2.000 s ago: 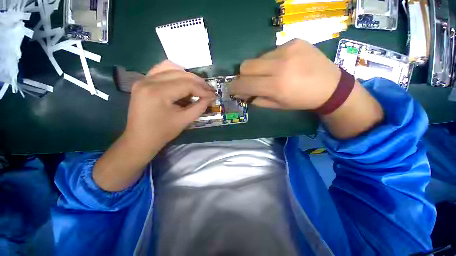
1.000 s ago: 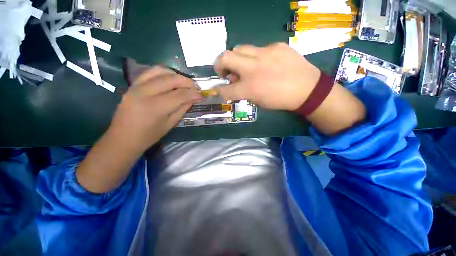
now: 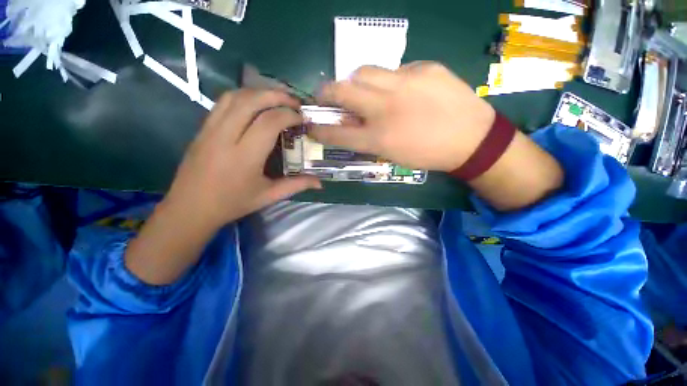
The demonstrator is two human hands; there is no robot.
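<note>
The phone mid-frame [image 3: 354,170] lies flat on the green mat in front of me, with a green patch at its right end. My left hand [image 3: 242,147] is at its left end, thumb along the near edge and fingers over the far edge. My right hand [image 3: 407,117] is over the far side of the frame. Its fingers hold a small white shiny piece [image 3: 324,114], which also lies by my left fingertips. The piece's type is unclear. My hands hide part of the frame.
A spiral notepad [image 3: 370,44] lies beyond my right hand. Stacked flex cables [image 3: 536,53] and other phone frames [image 3: 595,124] are at the right. Peeled white strips [image 3: 172,79] are at the far left. Part of a grey-brown cloth or pad [image 3: 258,78] shows behind my left hand.
The view has shifted, so bench items appear further right. My left hand has moved to the frame's left end, its thumb now on the near side. The frame's interior is more exposed.
</note>
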